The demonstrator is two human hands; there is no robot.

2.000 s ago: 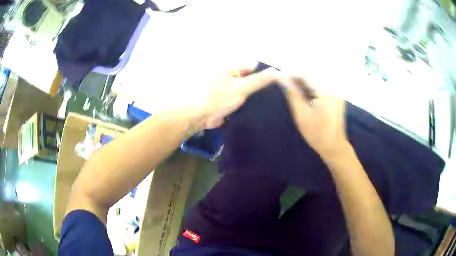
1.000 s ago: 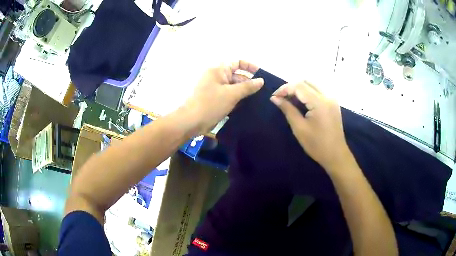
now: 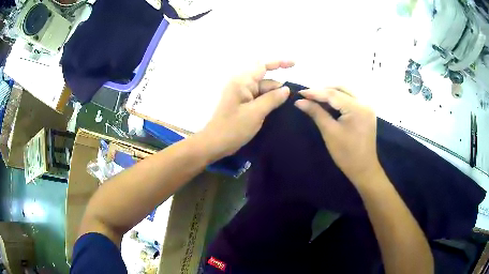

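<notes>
A dark navy fabric panel (image 3: 332, 155) lies over the near edge of the white table and hangs over my lap. My left hand (image 3: 246, 107) pinches its upper left corner between thumb and index finger, with another finger extended. My right hand (image 3: 340, 120) pinches the same top edge just to the right, thumb and index finger close to the left fingertips. The two hands are slightly apart. The panel's right part lies along the table edge toward the lower right.
The white sewing machine head (image 3: 450, 32) stands at the upper right. Thin dark tools (image 3: 473, 140) lie right of it. A purple-blue bin (image 3: 153, 48) with dark cloth (image 3: 110, 45) is at the upper left. An open cardboard box (image 3: 185, 230) is at lower left.
Two seconds ago the hands were blurred and together at the corner; one second ago they were slightly apart. Now the right fingertips are closer to the left ones, and both hands still grip the panel.
</notes>
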